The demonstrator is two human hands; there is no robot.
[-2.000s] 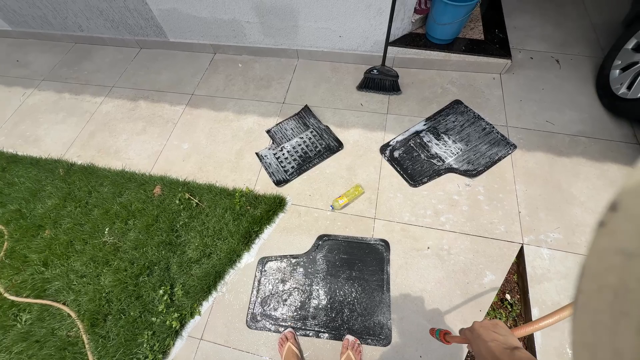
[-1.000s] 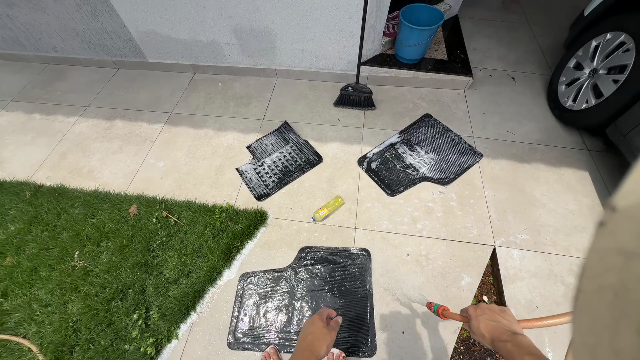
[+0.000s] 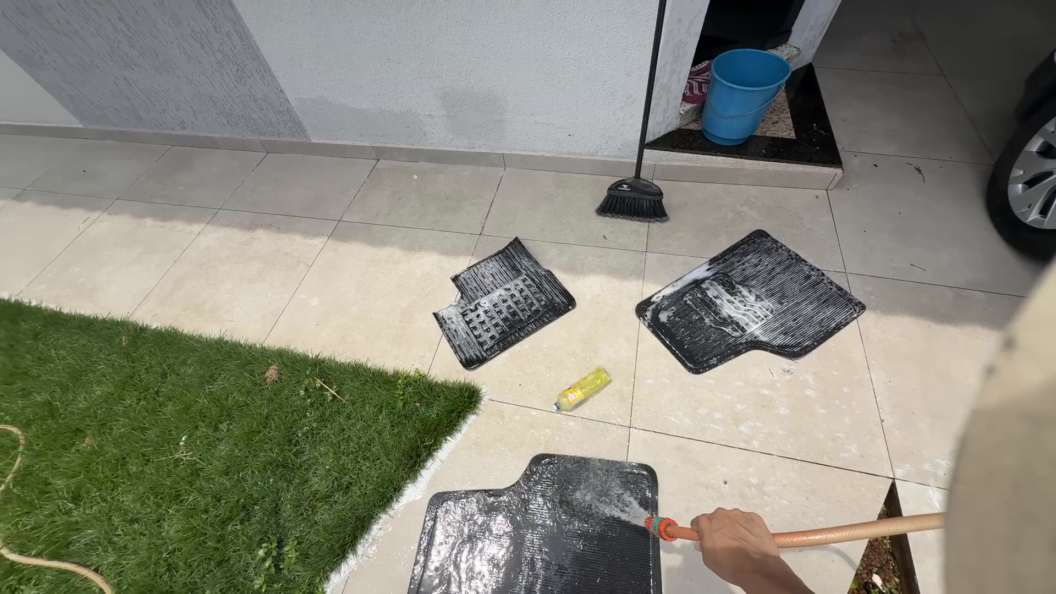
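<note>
My right hand [image 3: 736,544] grips an orange garden hose [image 3: 858,530] just behind its orange and green nozzle [image 3: 661,527]. Water sprays from the nozzle onto a wet black rubber car mat [image 3: 544,536] at the bottom of the view. My left hand is out of view. Two more black car mats lie farther off with whitish suds on their ribs: a smaller one [image 3: 507,305] at the middle and a larger one [image 3: 755,301] to the right. Between them and the near mat, a bottle of yellow liquid [image 3: 583,388] lies on its side on the tiles.
A black broom [image 3: 633,198] stands upright near the wall. A blue bucket [image 3: 742,95] sits on a raised doorstep [image 3: 813,124]. Grass [image 3: 206,429] with a hose [image 3: 49,561] covers the left. A car wheel [image 3: 1031,181] is at the right edge, a planting gap [image 3: 883,553] at lower right.
My left hand, over the near mat one second ago, has left the view. My right hand has brought the nozzle close to the mat's right edge, and the spray now lands on it.
</note>
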